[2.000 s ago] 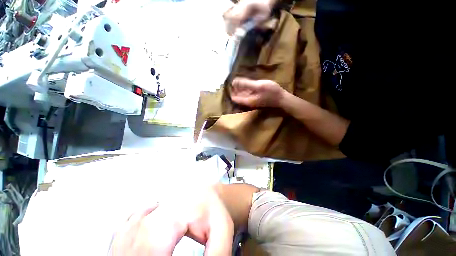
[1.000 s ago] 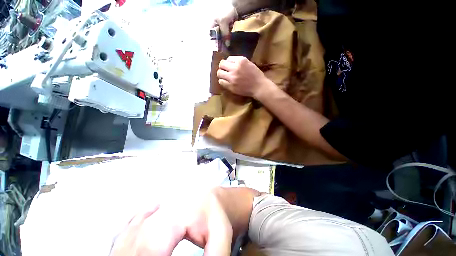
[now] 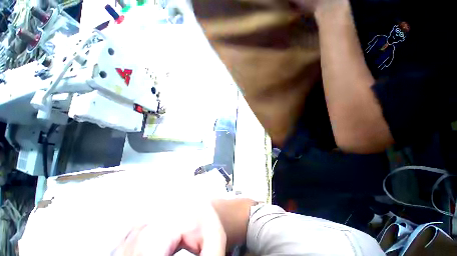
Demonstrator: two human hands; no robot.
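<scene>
My right hand [image 3: 175, 239] lies at the bottom edge, partly cut off and overexposed. It rests on a white cloth stack [image 3: 100, 210], thumb apart from the fingers, with nothing visible in it. My left hand is not in view. In front, a person in a black T-shirt holds up a brown garment panel [image 3: 265, 65], blurred, its lower end hanging to a point. That person's hand is cut off at the top edge. The white sewing machine head [image 3: 112, 70] with a red logo stands left of the panel, not touching it.
Thread cones [image 3: 30, 36] and cloth bundles stand behind the machine. A dark grey strip [image 3: 224, 145] shows on the overexposed table, right of the machine. A pale looped cord [image 3: 408, 169] and white-and-brown pieces [image 3: 426, 237] lie at the lower right.
The brown panel has gone from the table up to the upper right, uncovering the table edge and grey strip. The other person's arm has moved up and right. My right hand stays on the stack.
</scene>
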